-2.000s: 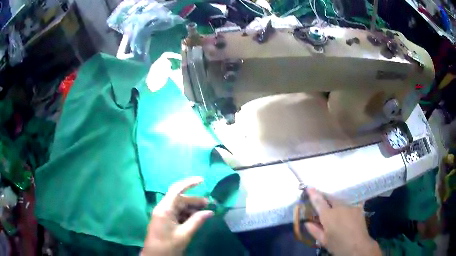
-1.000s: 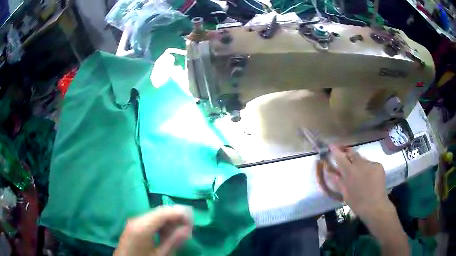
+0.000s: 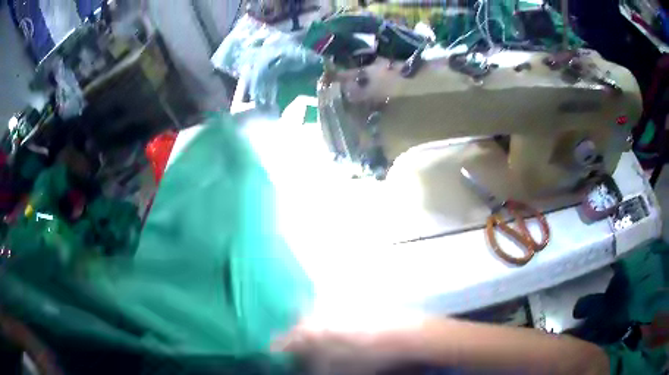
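The green fabric (image 3: 213, 227) is blurred and slants over the left of the white machine table (image 3: 455, 278). My right hand (image 3: 315, 346) is blurred at the bottom centre, with the forearm coming in from the right; its fingers are closed at the fabric's lower right edge. At the lower left edge, a blurred, cut-off bit of skin is probably my left hand (image 3: 26, 348); its fingers cannot be made out. The scissors (image 3: 517, 233) lie under the machine arm, orange handles toward me and blades pointing up left, with no hand on them.
The beige sewing machine (image 3: 477, 99) stands across the back right. A small round container (image 3: 600, 198) is at the table's right. A crumpled clear bag (image 3: 268, 62) lies behind the machine's left end. Green cloth heaps (image 3: 51, 205) and a red item (image 3: 159, 151) are at the left.
My right hand has let go of the scissors and crossed left to the fabric. The fabric has moved away from the needle area, toward the lower left. My left hand has moved to the left edge.
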